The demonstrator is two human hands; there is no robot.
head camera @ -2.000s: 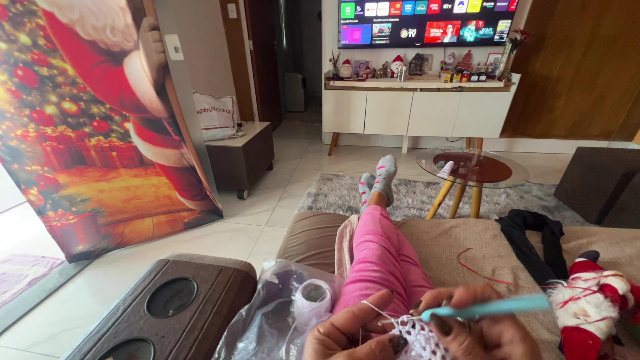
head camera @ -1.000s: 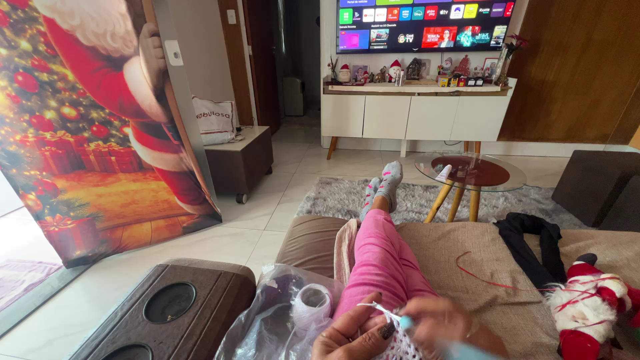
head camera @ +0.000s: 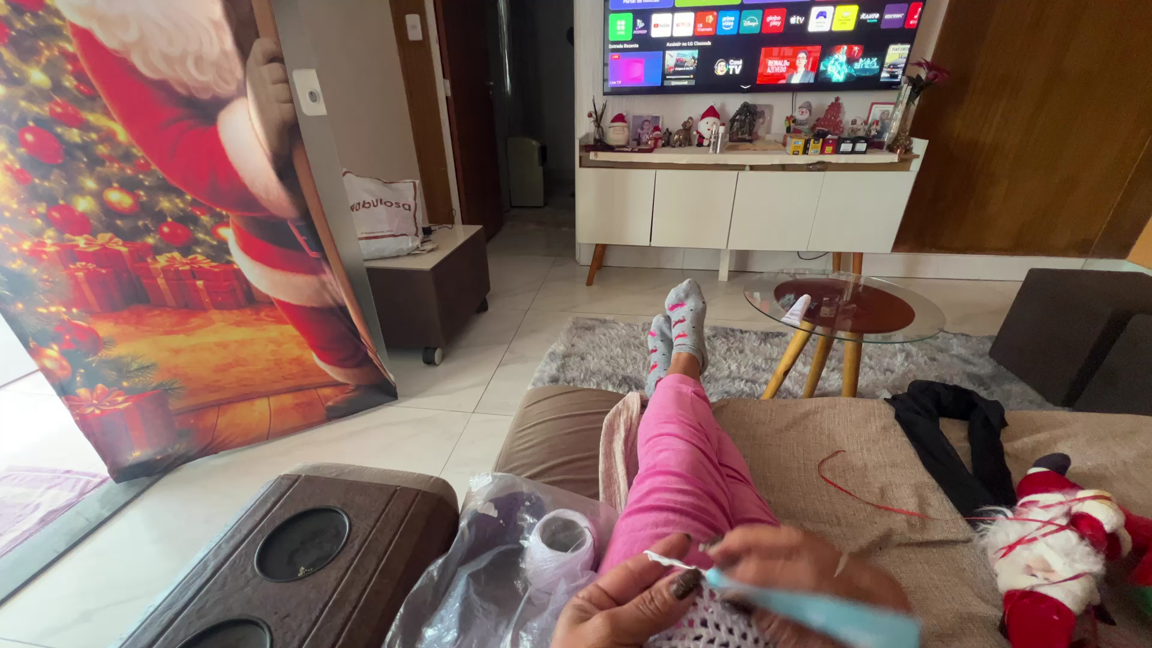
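Between thumb and fingers, my left hand [head camera: 634, 598] pinches white crochet work [head camera: 711, 623] with an open mesh, low in the view. My right hand [head camera: 801, 567], blurred, is closed around a crochet hook with a light blue handle [head camera: 819, 612]; the hook's tip meets the work beside my left fingers. A strand of white yarn [head camera: 670, 560] runs from the left fingertips to the hook. The ball of white yarn [head camera: 560, 549] stands in a clear plastic bag [head camera: 486, 531] left of my pink-trousered legs [head camera: 684, 459].
A brown armrest with cup holders [head camera: 360, 531] is at lower left. On the beige sofa [head camera: 810, 441] lie a red ribbon [head camera: 855, 495], a black cloth [head camera: 945, 432] and a Santa doll [head camera: 1044, 549]. Beyond are a glass-topped table [head camera: 927, 315], a white cabinet [head camera: 693, 211] and a television [head camera: 756, 54].
My hands have kept hold of the work and hook, while the blue handle has changed its angle. My feet have shifted slightly against each other.
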